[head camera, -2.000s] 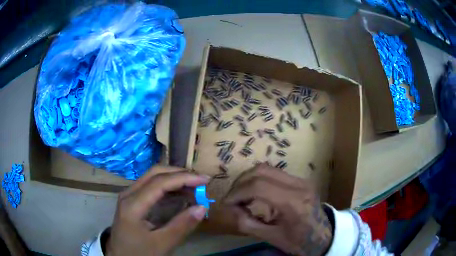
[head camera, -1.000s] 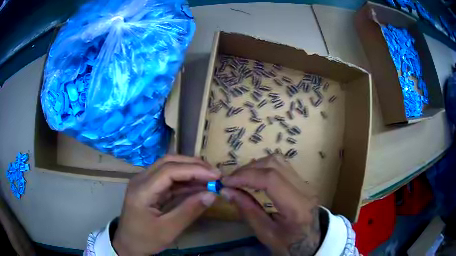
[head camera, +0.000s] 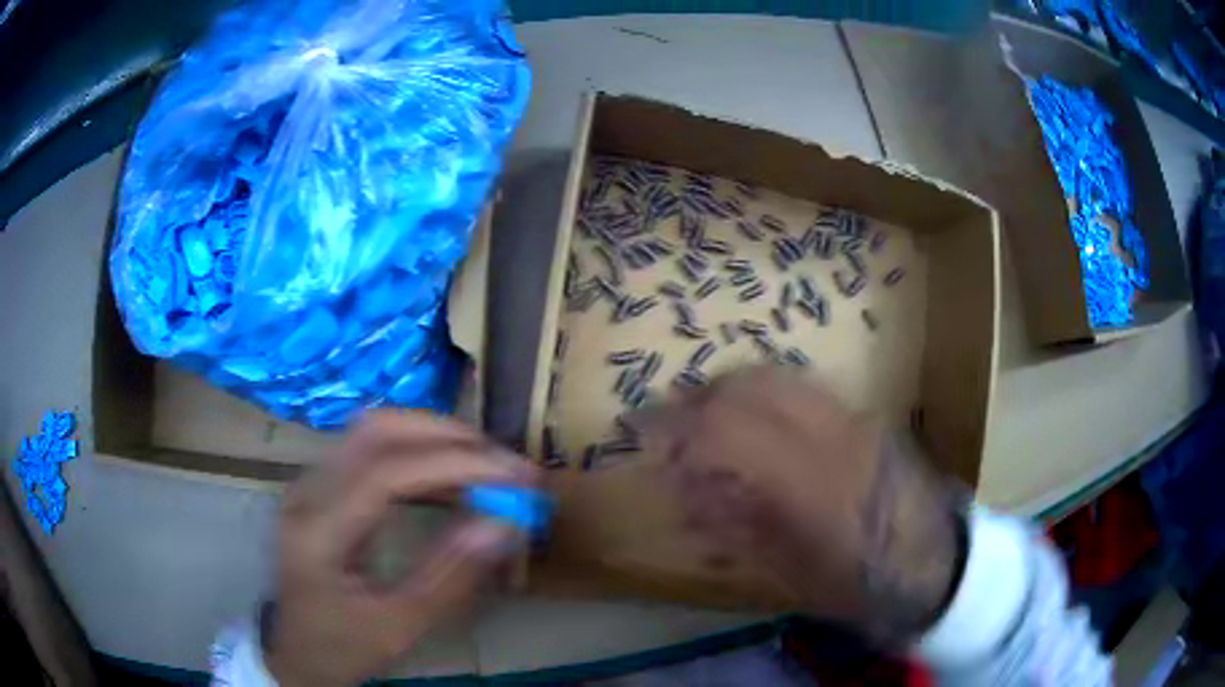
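My left hand (head camera: 390, 537) is blurred and pinches a small blue plastic part (head camera: 508, 506) between thumb and fingertips, at the near left corner of the spring tray. My right hand (head camera: 793, 497) is blurred over the near part of the spring tray (head camera: 978, 349); whether its fingers hold anything cannot be told. Many small dark striped springs or pins (head camera: 699, 222) lie scattered in the tray. A bulging clear parts bag (head camera: 336, 228) of blue parts stands in the bag box (head camera: 121, 403) at the left.
A smaller cardboard box (head camera: 1045, 289) at the upper right holds a heap of blue parts (head camera: 1095, 188). A loose part pile (head camera: 47, 470) lies on the bench at the far left. Blue pieces lie along the upper right edge. Something red (head camera: 1108, 530) shows below the bench at the right.
My hands have come together at the blue part and then parted. My left hand has moved left with the part, my right hand right over the tray. The view has shifted slightly.
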